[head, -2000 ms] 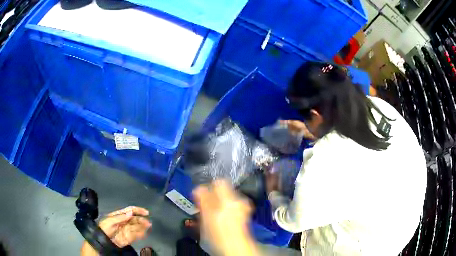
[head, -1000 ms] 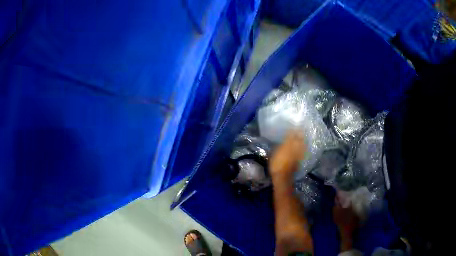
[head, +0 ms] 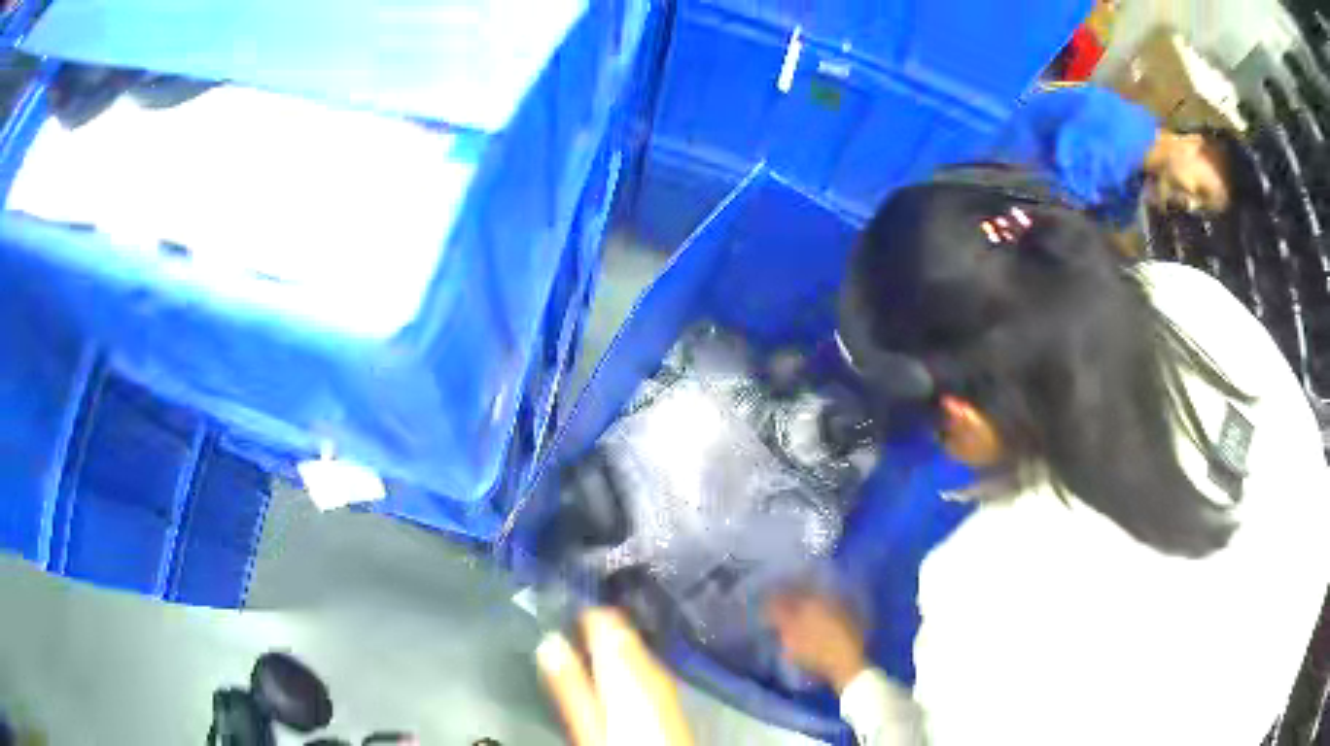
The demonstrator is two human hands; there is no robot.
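Note:
My right hand [head: 620, 678] is blurred at the bottom centre, beside the near wall of an open blue bin. A dark, blurred headset [head: 591, 503] is at its fingertips and appears held. Clear plastic bags [head: 700, 474] with dark things inside lie in the blue bin [head: 759, 219]. Another black headset [head: 289, 692] shows at the bottom left, cut by the picture's edge. My left hand cannot be made out.
A person in white [head: 1109, 627] leans over the bin from the right, one hand inside. A person in blue [head: 1087, 146] is behind. Large blue totes [head: 263, 350] stand left. Dark racks [head: 1284, 190] are at far right.
A second ago the view was close over the bin, with a bare arm reaching among the bags. Now the view is wider, and my right hand is at the bin's near edge with a dark headset.

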